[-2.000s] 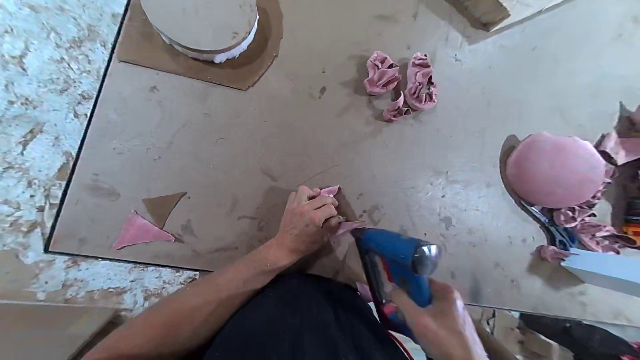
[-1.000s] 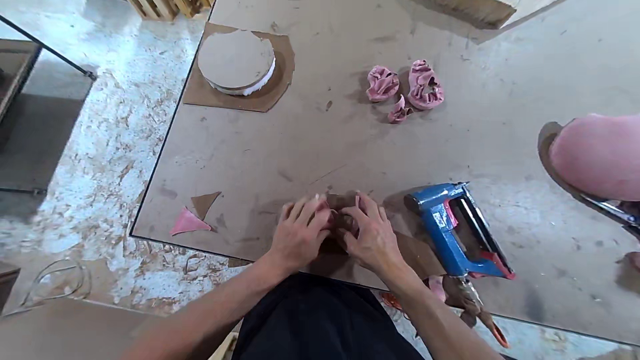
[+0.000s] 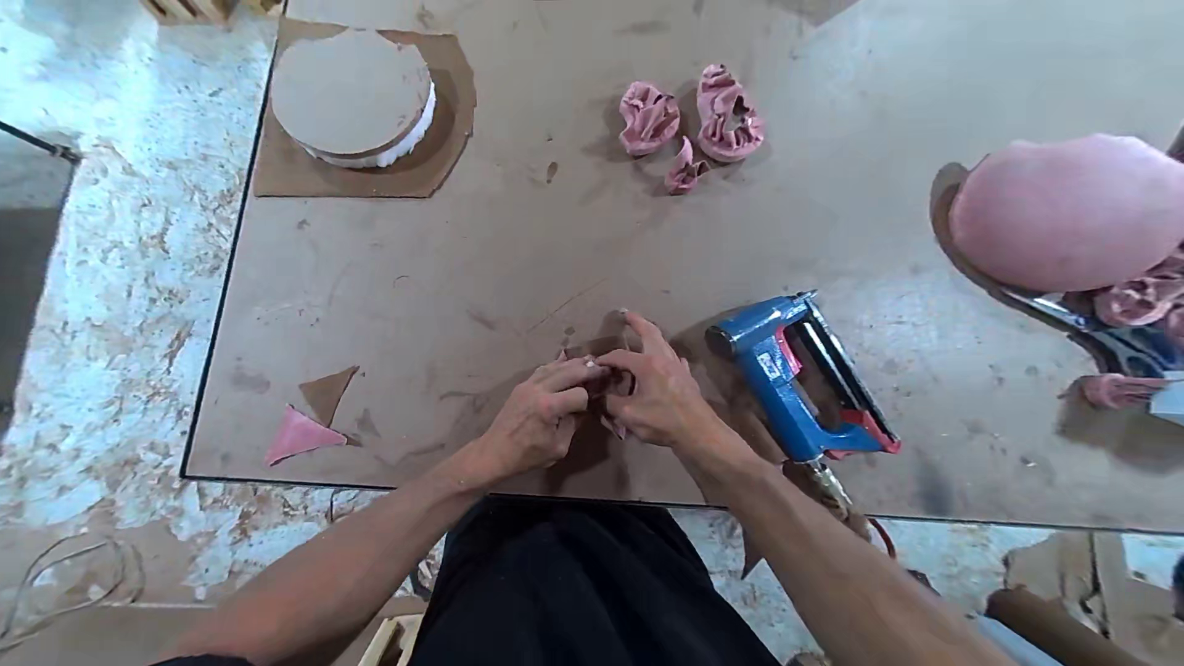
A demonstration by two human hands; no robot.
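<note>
My left hand [image 3: 546,413] and my right hand [image 3: 651,384] meet over a small piece of pink fabric [image 3: 614,426] near the table's front edge. The fingers of both hands pinch it, and they hide most of it. Just right of my right hand, a blue pneumatic stapler [image 3: 780,382] lies on its side, touched by neither hand. Beyond the hands lie gathered pink fabric pieces [image 3: 731,116]. On the left, a pink fabric triangle [image 3: 302,436] lies beside a brown triangular scrap [image 3: 327,394].
A round padded disc [image 3: 351,91] rests on a brown board [image 3: 451,111] at the back left. At the right are a round pink cushion [image 3: 1064,213], scissors [image 3: 1124,350] and more gathered pink fabric [image 3: 1140,301]. A hose fitting [image 3: 826,483] hangs over the table's front edge.
Two seconds ago my right hand held the stapler; it was let go and lies on the table. My right hand has joined my left at the small fabric piece.
</note>
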